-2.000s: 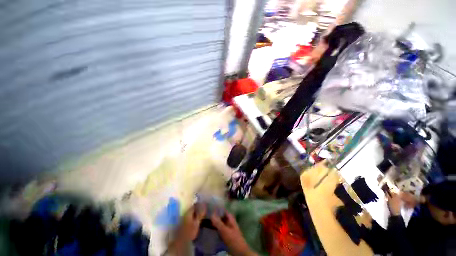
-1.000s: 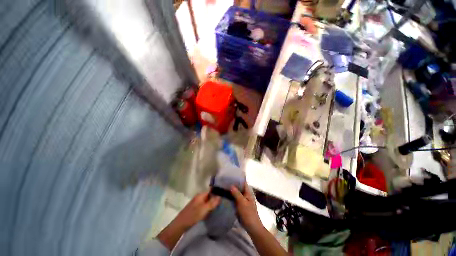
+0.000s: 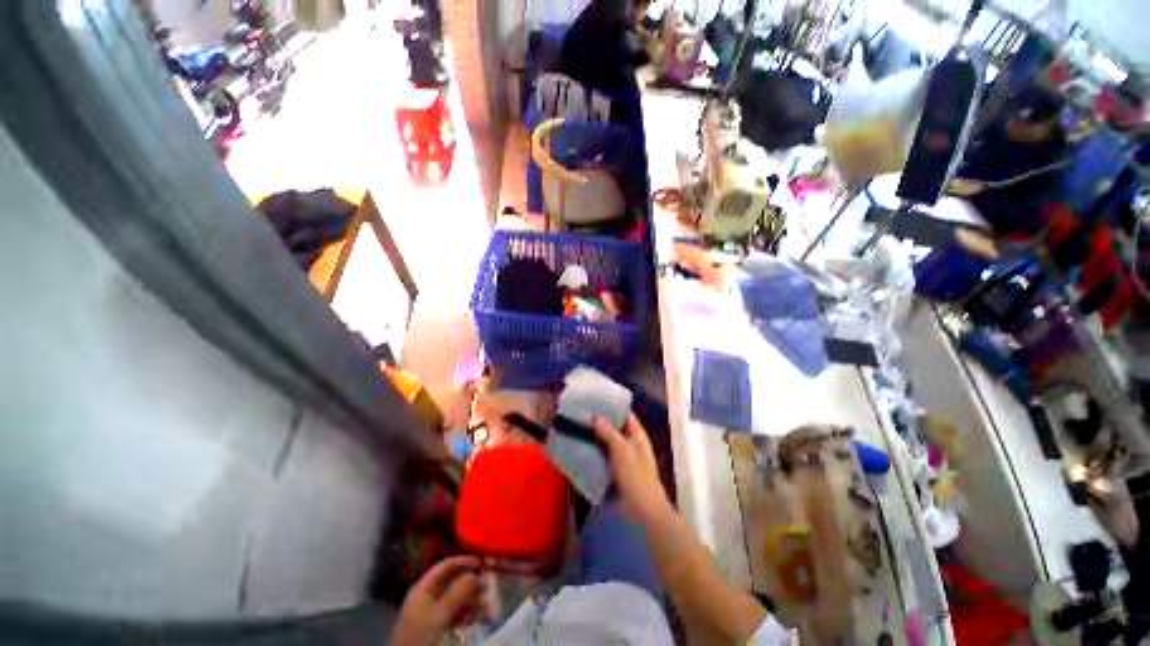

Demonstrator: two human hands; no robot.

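Note:
My right hand point(image 3: 627, 457) holds a bundle of grey-white cut pieces point(image 3: 593, 401) with a black band across it, in front of my body at the centre. My left hand point(image 3: 444, 598) is low at the bottom edge, apart from the bundle, with its fingers bent and apart. It appears empty. A red stool or box point(image 3: 513, 505) stands just beyond my left hand. The underside of the bundle is hidden.
A blue crate point(image 3: 561, 338) with dark cloth is ahead. A long sewing bench point(image 3: 706, 316) with grey pieces and a machine runs along the right. A grey wall point(image 3: 189, 416) fills the left. People sit at the far benches. A wooden-framed table point(image 3: 360, 252) stands beyond the doorway.
The view has moved forward past the wall, and the blue crate is nearer the centre. My left hand has let go of the grey-white bundle and dropped down left; my right hand holds it alone.

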